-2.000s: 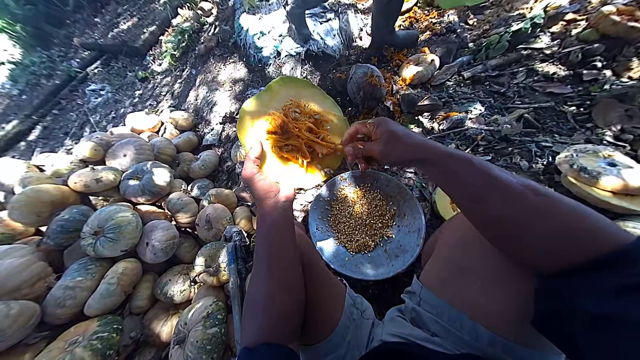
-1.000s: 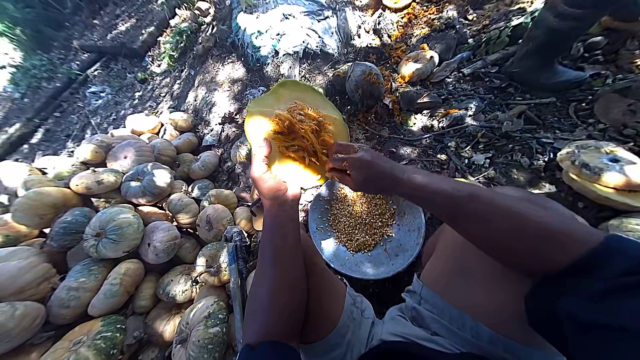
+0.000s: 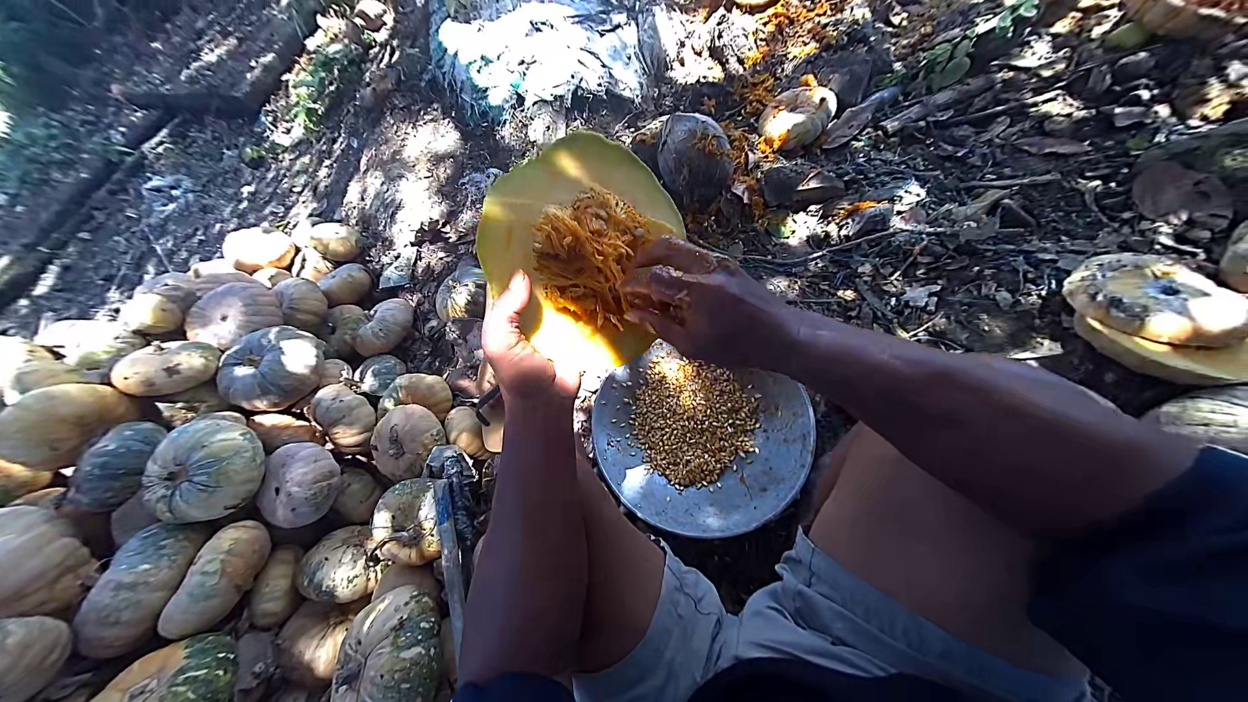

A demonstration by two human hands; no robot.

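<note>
My left hand (image 3: 526, 346) grips the lower left edge of a cut pumpkin half (image 3: 526, 210), its open face turned up toward me. Orange stringy pulp (image 3: 590, 249) fills the middle of it. The fingers of my right hand (image 3: 697, 297) are curled into the pulp at the right side of the half; their tips are partly hidden. Just below the pumpkin half, a round metal basin (image 3: 770, 487) stands on the ground between my legs, with a heap of pumpkin seeds (image 3: 692, 419) in it.
Many whole pumpkins (image 3: 268, 369) lie piled at the left. A long metal-edged object (image 3: 450, 536) is beside my left forearm. Cut pumpkin pieces (image 3: 1160, 297) are stacked at the right. A brown rounded husk (image 3: 694, 156) and pulp scraps lie beyond the pumpkin half, near a whitish sack (image 3: 541, 54).
My right hand has moved from the edge of the pulp further over it. Another person's boot, at the upper right one second ago, is out of view.
</note>
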